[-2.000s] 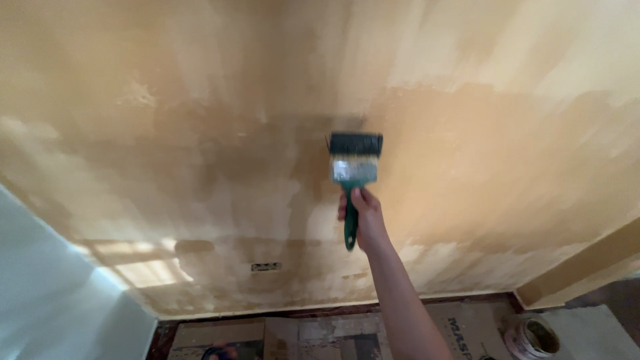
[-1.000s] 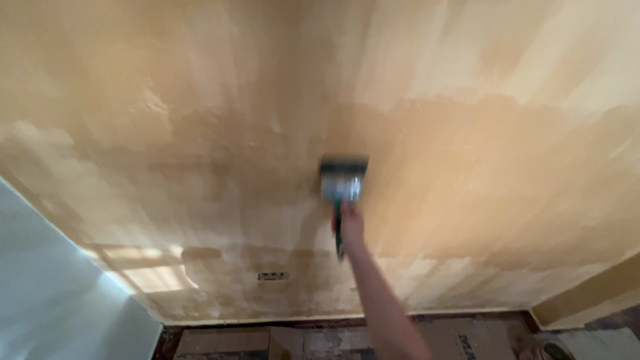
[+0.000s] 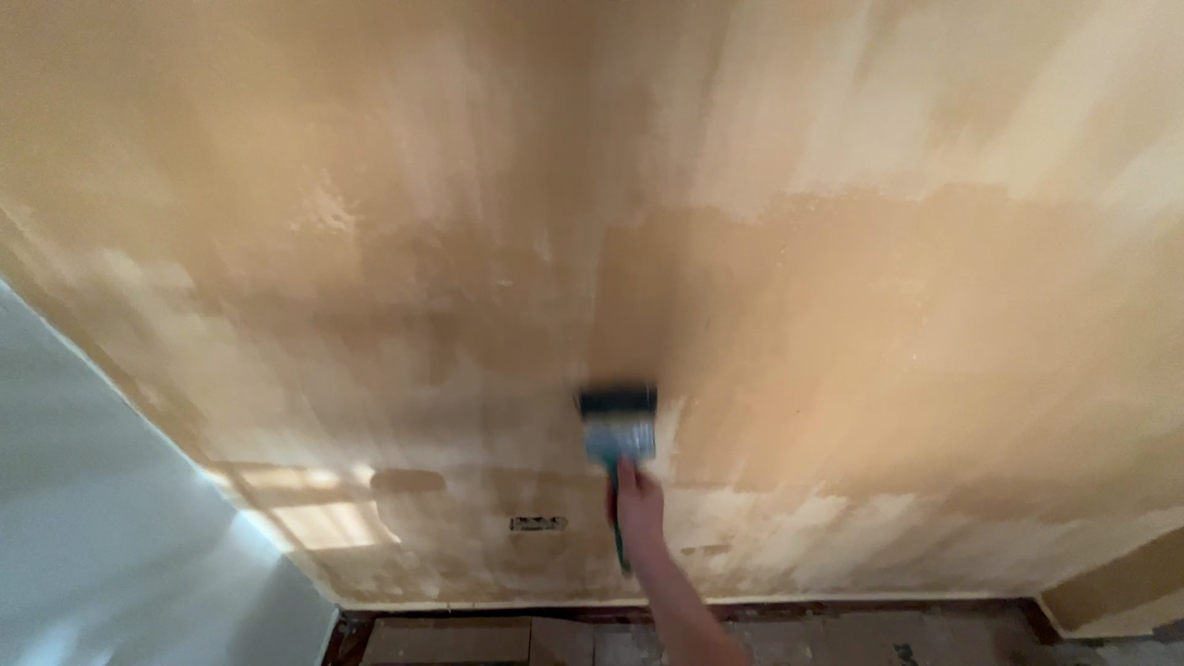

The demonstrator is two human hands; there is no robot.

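Observation:
My right hand (image 3: 638,509) grips the green handle of a wide paintbrush (image 3: 618,425) near the lower middle of the view. The brush has dark bristles and a metal ferrule, and its bristles point up against the wall (image 3: 832,324). That wall is coated in uneven tan and cream patches, with a darker damp-looking band above the bristles. The hand and brush are slightly blurred. My left hand is out of the frame.
An uncovered outlet opening (image 3: 537,524) sits low in the wall, left of the brush. A pale adjoining wall (image 3: 111,481) stands at the left. Cardboard sheets (image 3: 453,640) cover part of the floor along the wall's base.
My right hand has moved the brush down the wall, closer to the height of the outlet opening. The round container seen at the lower right two seconds ago is out of view.

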